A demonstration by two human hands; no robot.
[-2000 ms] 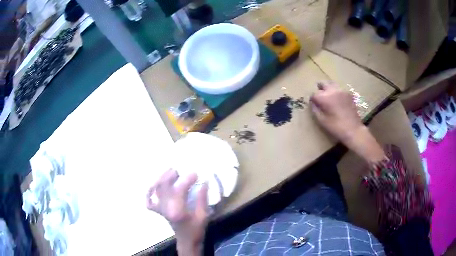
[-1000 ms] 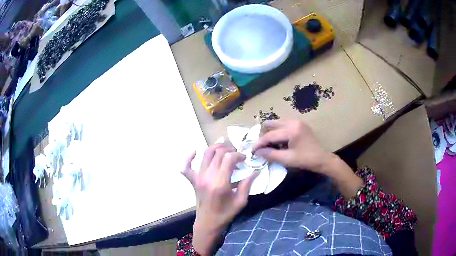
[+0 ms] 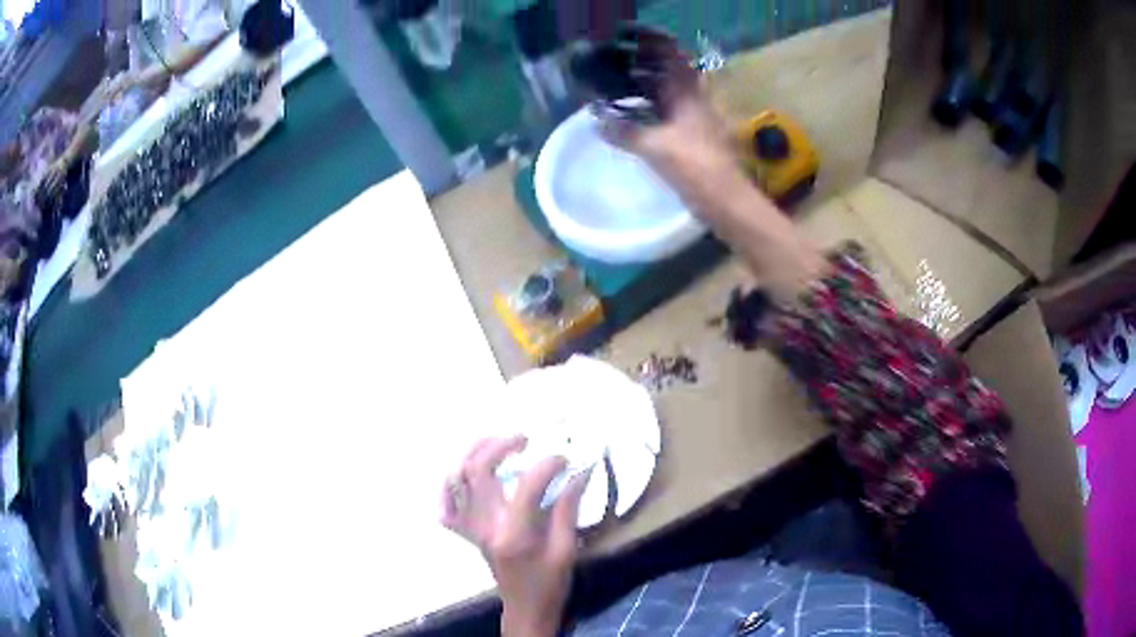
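A white impeller [image 3: 613, 417] lies at the bench's front edge, partly on the white sheet. My left hand [image 3: 517, 504] rests on its near left side with the fingers spread over the blades. My right hand [image 3: 654, 118] is stretched forward over the far rim of the white fixture bowl [image 3: 598, 205], blurred, beside a dark round part of the machine [image 3: 610, 75]. Whether its fingers hold something cannot be seen. Yellow button boxes [image 3: 554, 321] stand on either side of the bowl.
A small brownish pile [image 3: 669, 368], a black pile [image 3: 745, 316] partly behind my right sleeve, and pale metal bits [image 3: 934, 296] lie on the cardboard. Loose impellers [image 3: 187, 498] lie at left. Dark tubes [image 3: 1007, 100] are in the upright carton. A pink-lined carton [image 3: 1115, 460] is at right.
My right hand has left the impeller and moved forward over the bowl. The impeller, earlier held between both hands, now lies under my left hand. The view has shifted.
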